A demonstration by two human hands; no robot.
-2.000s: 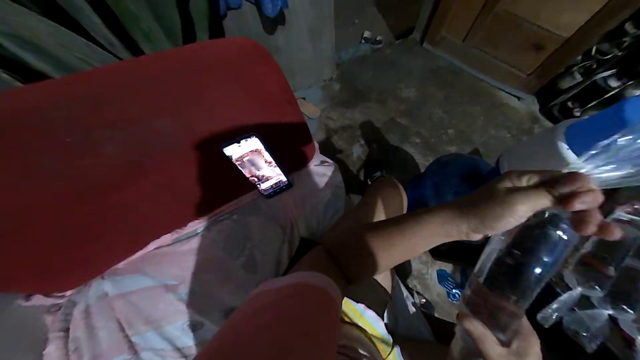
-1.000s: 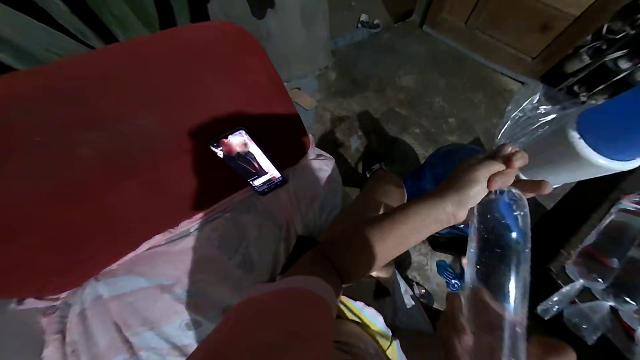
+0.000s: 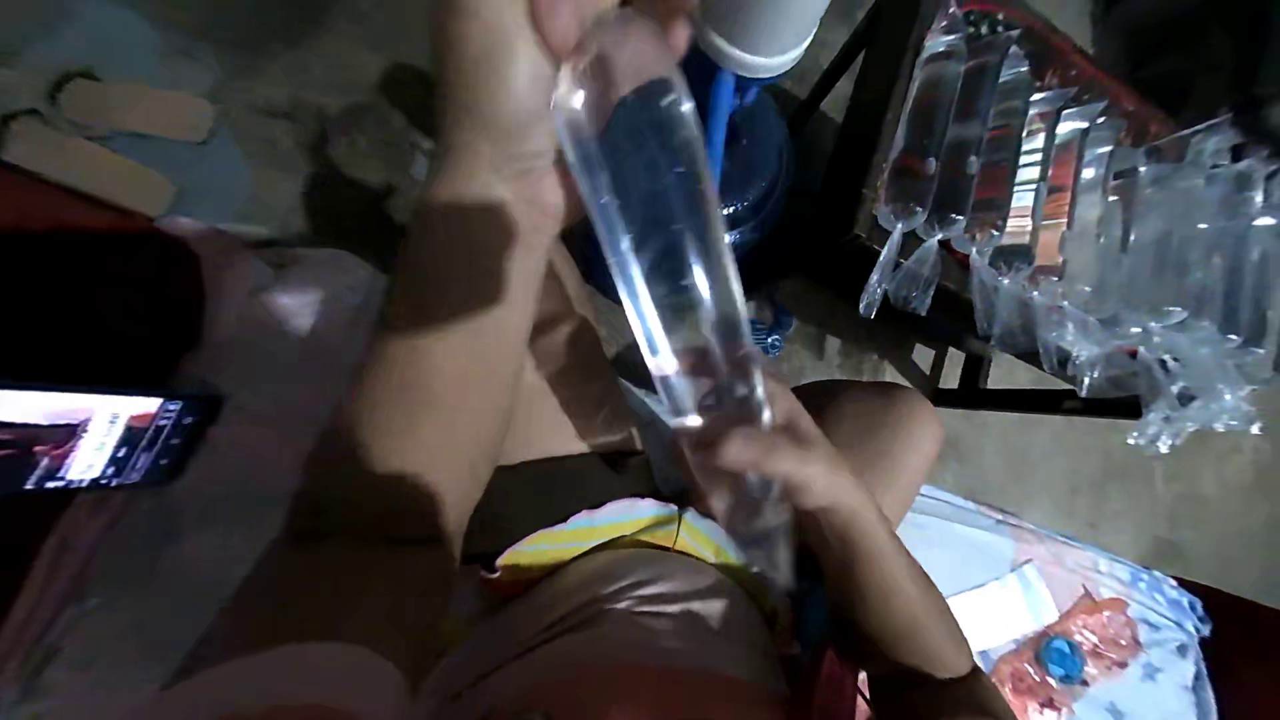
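Observation:
A long clear plastic bag filled with water (image 3: 655,230) slants across the middle of the view. My left hand (image 3: 610,25) grips its upper end at the top edge, where the fingers are partly cut off. Around the lower part of the bag is my right hand (image 3: 775,440), slightly blurred, its fingers closed on the plastic. Beyond the bag's upper end is part of a white container (image 3: 765,35). Several similar water-filled bags with twisted ends (image 3: 990,150) lie side by side on a dark rack at the upper right.
A lit smartphone (image 3: 100,440) lies at the left edge. The dark metal rack (image 3: 1040,402) stands on the right. Below it, a patterned cloth (image 3: 1150,640) bears an orange plastic bag (image 3: 1110,625) and a blue cap (image 3: 1061,659). Slippers (image 3: 135,108) are on the floor.
The view has swung far to the right and down. The water-filled bag, upright one second ago, now slants, with my right hand plainly visible around its lower part.

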